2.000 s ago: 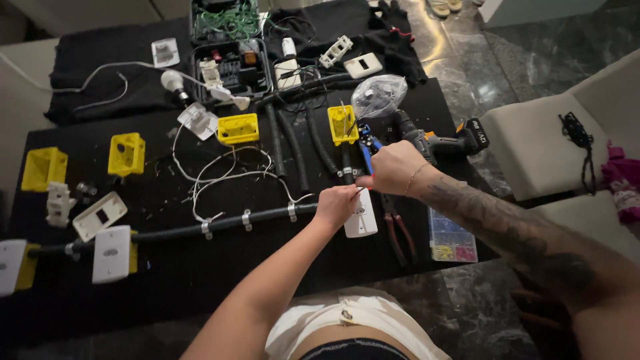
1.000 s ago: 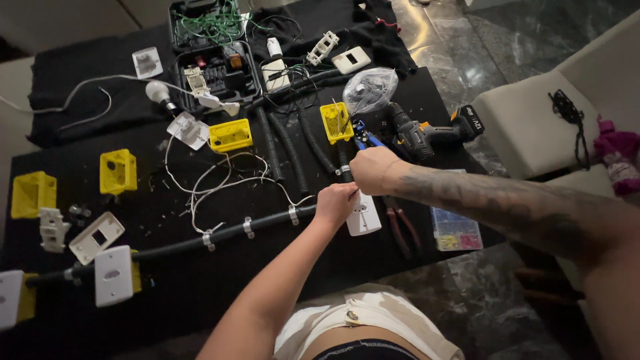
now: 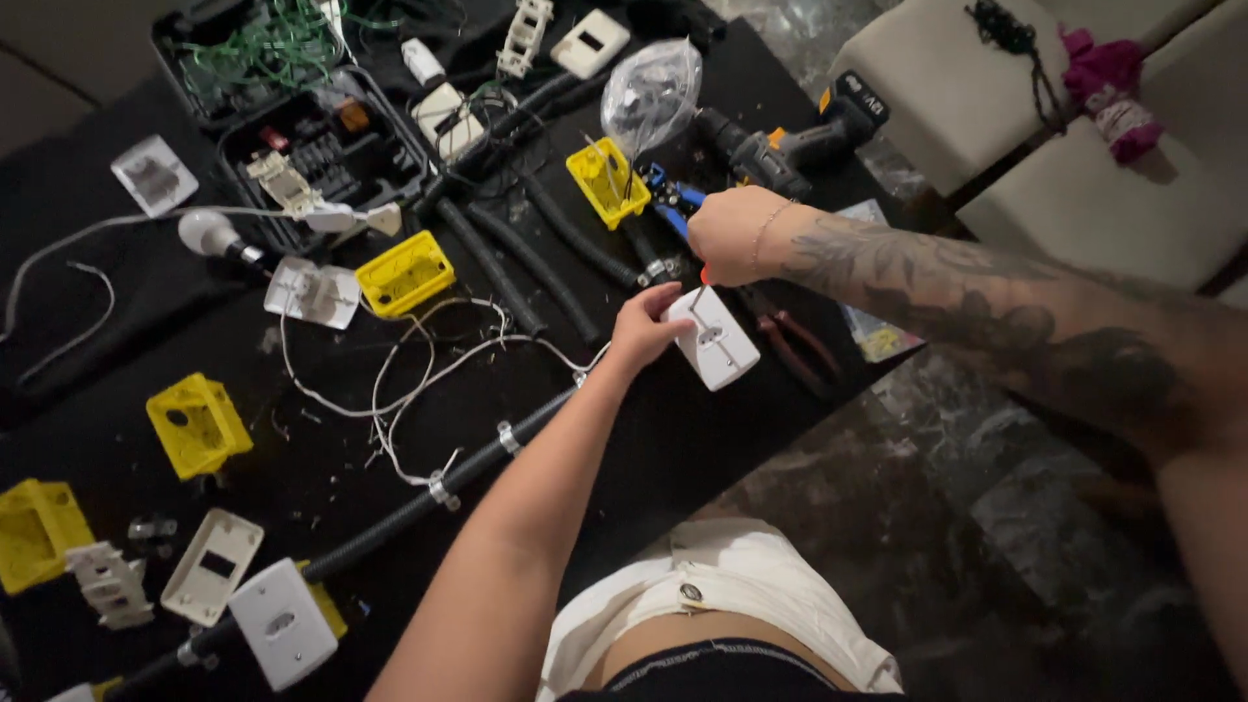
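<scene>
A white socket faceplate (image 3: pixel 718 341) lies at the table's front edge, at the end of the black corrugated conduit. My left hand (image 3: pixel 646 330) rests on its upper left corner, thumb on the face and fingers at the edge. My right hand (image 3: pixel 733 229) is closed around a screwdriver (image 3: pixel 704 285); its red part and thin shaft show below the fist, and the tip is at the plate's upper part. Just above, a yellow junction box (image 3: pixel 607 182) has wire ends in it. Blue-handled pliers (image 3: pixel 673 207) lie partly behind my right hand.
Red-handled pliers (image 3: pixel 801 346), a cordless drill (image 3: pixel 790 146) and a clear plastic bag (image 3: pixel 651 93) lie near my right hand. Left are a yellow box (image 3: pixel 405 274), loose white cable (image 3: pixel 390 408), a light bulb (image 3: pixel 207 234) and another socket plate (image 3: pixel 284 624). An open toolbox (image 3: pixel 322 146) stands behind.
The socket plate shows more fully now, with the screwdriver visible on it; my right hand hid the tool earlier. My left hand has shifted onto the plate's corner. The view has tilted and moved closer.
</scene>
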